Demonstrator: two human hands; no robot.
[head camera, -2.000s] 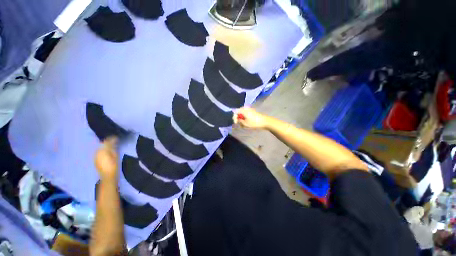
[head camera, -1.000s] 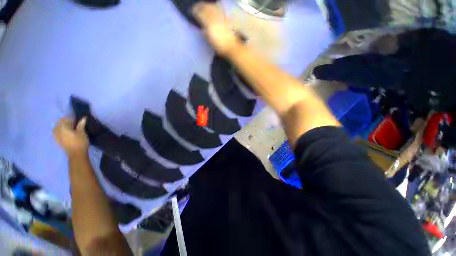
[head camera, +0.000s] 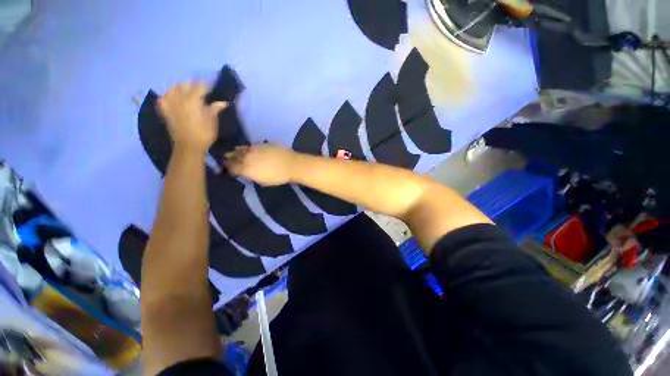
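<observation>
Black curved pieces (head camera: 417, 110) lie in an overlapping row along the near edge of the lavender-blue ironing table (head camera: 81, 139). My left hand (head camera: 189, 117), blurred, is over two more pieces, one (head camera: 152, 136) to its left and one (head camera: 233, 121) to its right; its thumb touches the right one. Its grip cannot be told. My right hand (head camera: 258, 163) pinches the lower end of that right piece, above the row. A small red packet (head camera: 343, 155) lies on the row.
A steam iron (head camera: 464, 20) rests at the far right beside a scorched patch. Another black piece (head camera: 380, 22) lies at the far edge of view. Blue crates (head camera: 514, 200) and a red basket (head camera: 567, 238) stand on the floor at right. A white strap (head camera: 264, 334) hangs by my body.
My right hand has let go of the red packet, reached to the far pieces, and come back beside my left hand. My left hand has moved forward and right. The view has shifted.
</observation>
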